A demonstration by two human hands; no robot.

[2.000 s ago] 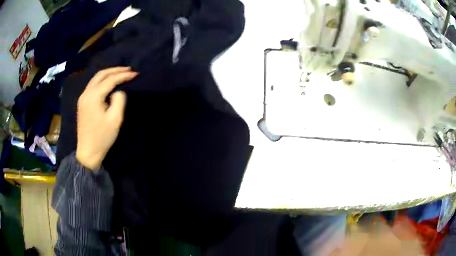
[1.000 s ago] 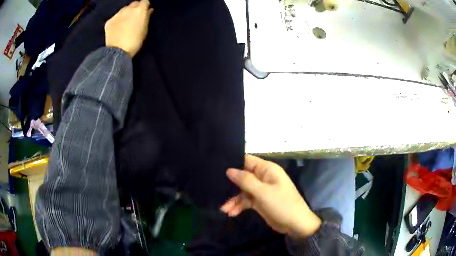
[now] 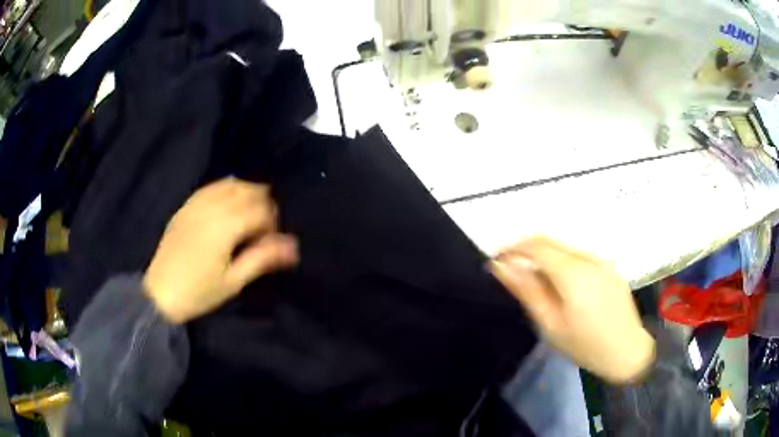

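Observation:
A black garment piece [image 3: 367, 256] spreads over the table's left and lower part, its straight right edge slanting down to my right hand. My left hand [image 3: 218, 247] is over the cloth at left, blurred, thumb apart from the curled fingers, with nothing seen in it. My right hand [image 3: 581, 307] pinches the cloth's right edge between thumb and fingertips. A whitish spot shows at those fingertips; I cannot tell if it is chalk. A tiny white mark is on the cloth between the hands.
The white sewing machine head [image 3: 547, 26] stands over its bed [image 3: 547, 128] behind the cloth. Small tools [image 3: 722, 145] lie at the bed's right end. Dark waiting garments [image 3: 43, 128] are heaped at left. A red bag [image 3: 709, 303] is below the table edge at lower right.
My left hand has moved down from the cloth's top. My right hand has moved right and slightly up, and the cloth's right edge now slants across the machine bed's front corner. The view has shifted.

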